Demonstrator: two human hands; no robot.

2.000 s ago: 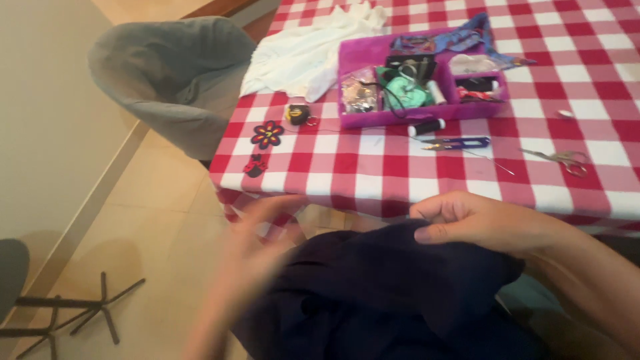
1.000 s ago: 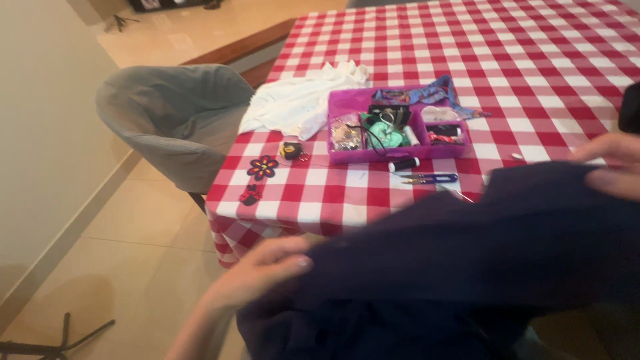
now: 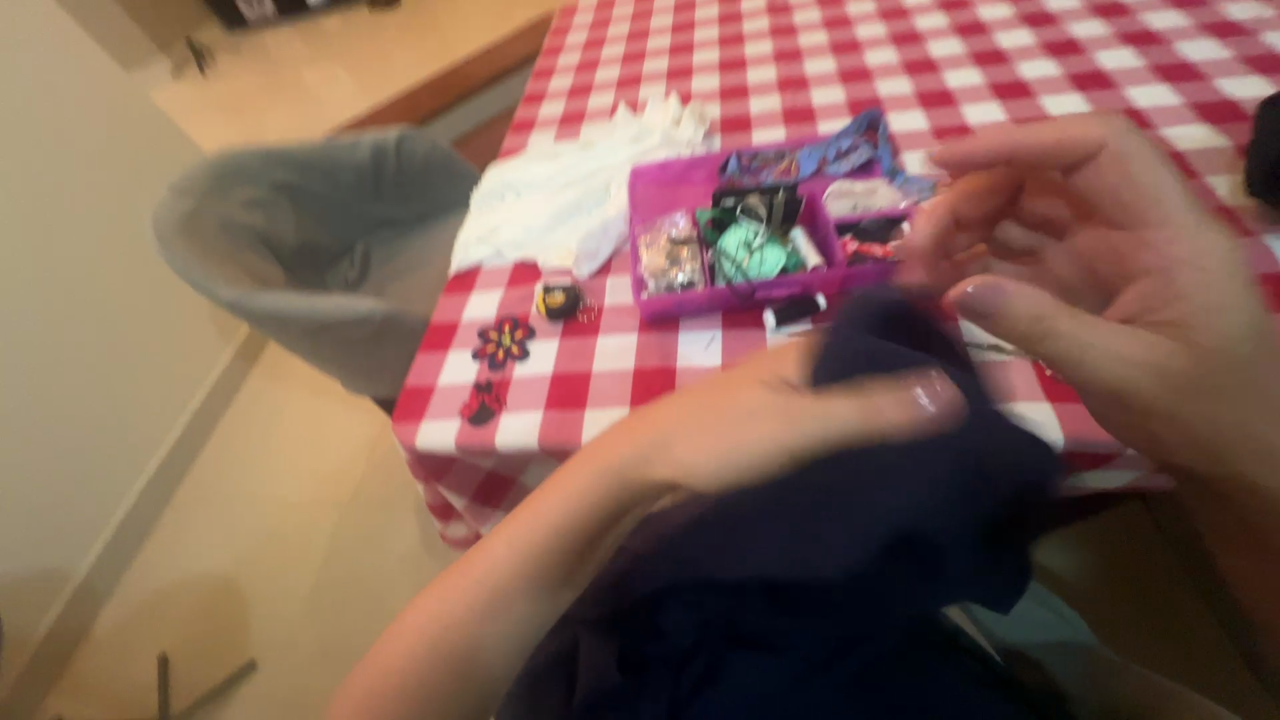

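Observation:
Dark navy cloth [image 3: 850,540] lies bunched low in the view, over my lap and up near the table edge. My left hand [image 3: 810,410] grips its upper part, thumb on top, and is somewhat blurred. Just right of it my right hand [image 3: 1090,270] is raised with fingers apart and curved, near the top of the cloth; nothing shows in it. Beyond the hands stands a purple plastic sewing box [image 3: 690,303] with thread, a mint-green bundle [image 3: 752,252] and small packets. A spool of black thread [image 3: 795,312] lies in front of it. Scissors [image 3: 990,347] are partly hidden behind my right hand.
The red and white checked tablecloth [image 3: 600,385] bears white fabric [image 3: 570,200], a small black and yellow tape measure [image 3: 558,299], a flower patch [image 3: 503,342] and a red and black patch [image 3: 484,402]. Blue patterned fabric [image 3: 855,148] lies over the box. A grey chair [image 3: 300,240] stands left.
One second ago the navy cloth was spread between both hands. Now my left hand has moved right with the cloth gathered in it, and my right hand is off the cloth's right end.

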